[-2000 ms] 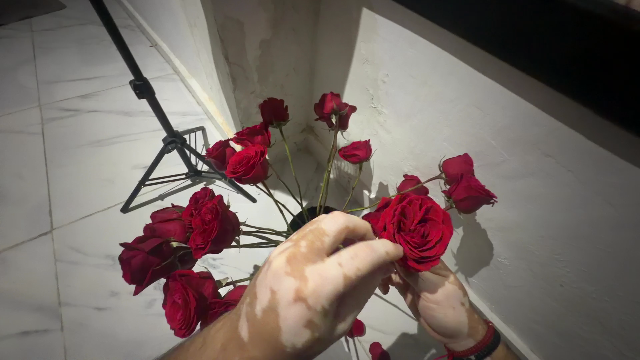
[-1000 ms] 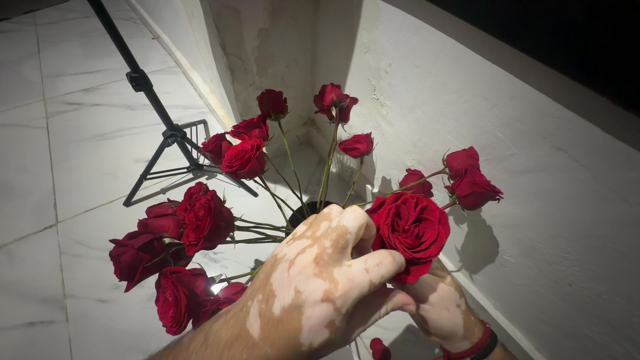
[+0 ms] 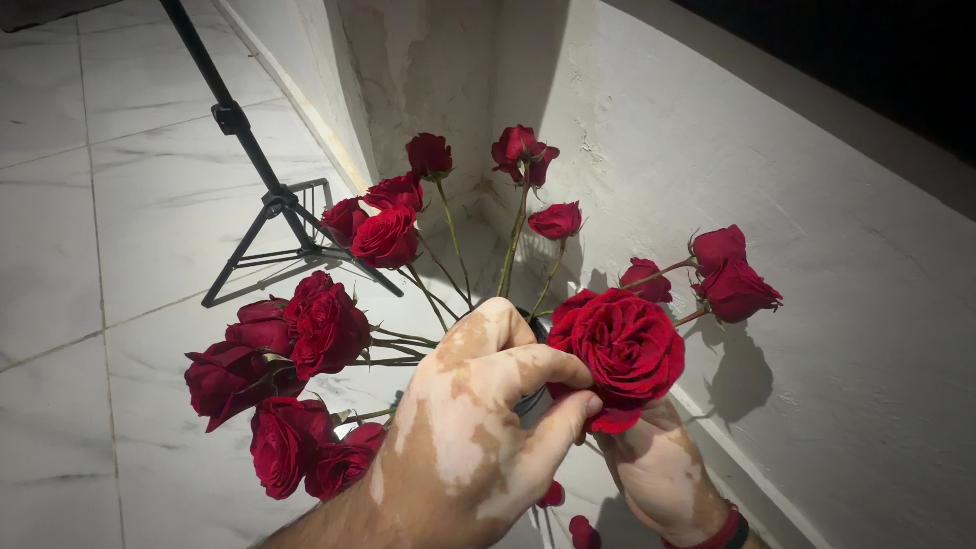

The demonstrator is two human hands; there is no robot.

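A large open red rose (image 3: 629, 351) faces up in front of the vase. My left hand (image 3: 496, 412) reaches across from the lower left, its index finger and thumb pinching the outer petals at the bloom's left edge. Under the bloom, my right hand (image 3: 663, 473), with a red and black wristband (image 3: 720, 530), supports the same rose; its fingertips and the stem there are mostly hidden. Behind my left hand stands a dark vase (image 3: 537, 328), partly covered, with several rose stems spreading from it. Red roses (image 3: 328, 328) cluster at the left, and others (image 3: 385, 236) stand farther back.
A black tripod stand (image 3: 282, 200) rests on the marbled tile floor (image 3: 53, 267) at the left. A white wall (image 3: 801, 305) runs along the right and meets a stained corner behind the roses. Small red blooms (image 3: 583, 531) show low between my forearms.
My left fingers have shifted slightly left along the rose's near edge, and more of its lower petals show. My right hand remains beneath the bloom.
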